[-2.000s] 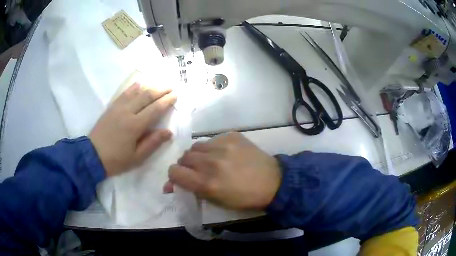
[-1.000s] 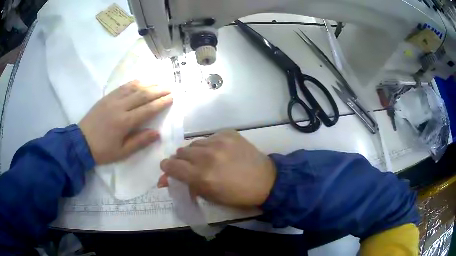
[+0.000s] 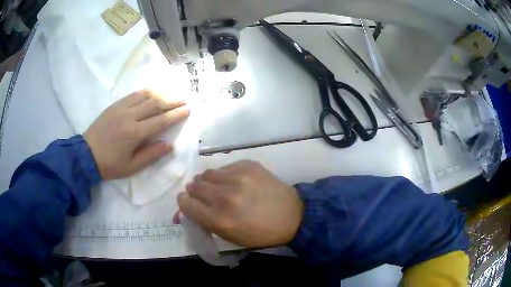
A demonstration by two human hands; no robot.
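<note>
A white cut fabric piece (image 3: 157,178) lies under the lit needle area of the sewing machine (image 3: 193,78). My left hand (image 3: 131,134) lies flat on the fabric, fingers spread toward the presser foot, pressing it to the table. My right hand (image 3: 241,204) is closed on a narrow white tape (image 3: 203,246), which runs along the fabric's right edge; its lower end hangs at the table's front edge. The glare hides detail at the needle. A tan bundle ticket (image 3: 121,17) lies on white cloth at the upper left.
Black tailor's shears (image 3: 330,84) and silver tweezers (image 3: 392,112) lie right of the needle. A crinkled clear plastic bag (image 3: 473,132) and a dark red-handled tool (image 3: 430,109) lie further right. A printed ruler (image 3: 123,232) runs along the front edge. Brown, shiny-wrapped material is at the lower right.
The fabric has moved up toward the needle, and its lower end has drawn away from the front edge, showing more ruler. My right hand, still on the tape, has moved slightly down since the last frame.
</note>
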